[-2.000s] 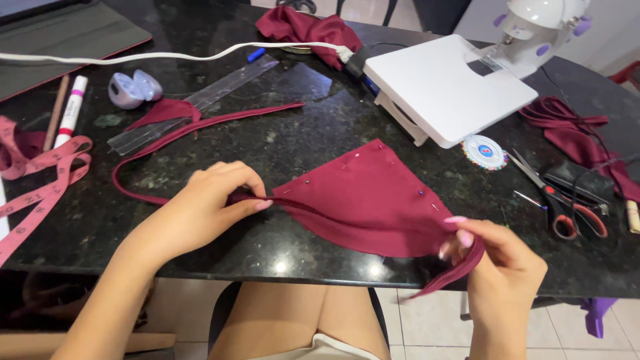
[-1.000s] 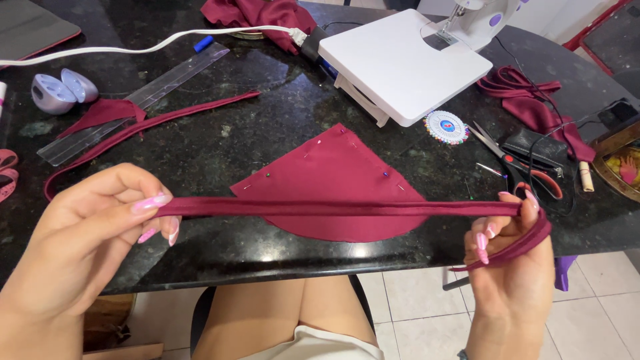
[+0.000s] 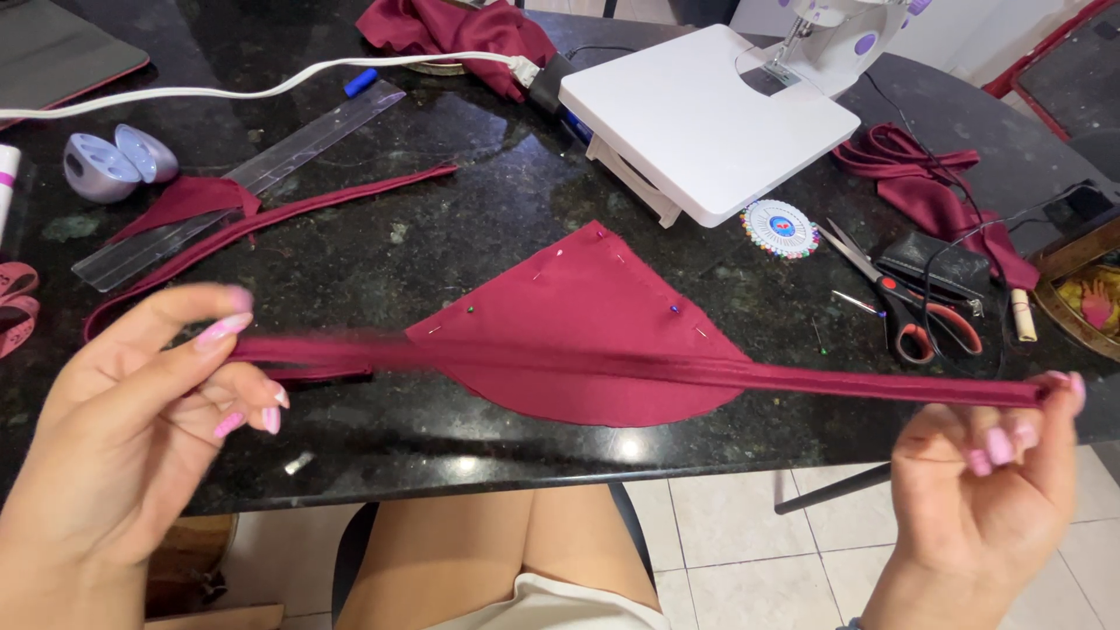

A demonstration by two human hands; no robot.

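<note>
A narrow folded burgundy fabric strip (image 3: 840, 382) is stretched between my hands, blurred toward its left part. My left hand (image 3: 175, 385) pinches it between thumb and forefinger, the other fingers loosely curled. At the far right, my right hand (image 3: 989, 464) grips the strip's end between thumb and fingertips. Behind and under the strip, a burgundy fabric piece (image 3: 577, 297) with two straight sides and a curved lower edge lies on the dark stone table; several ball-headed pins run along its straight sides. More burgundy strip (image 3: 332, 197) curves over the table at left.
A white sewing machine (image 3: 709, 122) with an extension table stands behind. Scissors (image 3: 901, 306), a pin wheel (image 3: 780, 229), a small black pouch (image 3: 932, 262) and cables lie right. A clear ruler (image 3: 306, 144), an open earbud case (image 3: 114, 162) and a pink measuring tape (image 3: 16, 306) lie left.
Two seconds ago the strip lay along the fabric piece's lower part with both hands near it. My hands have moved apart, and the strip is now stretched above the piece. The view has shifted.
</note>
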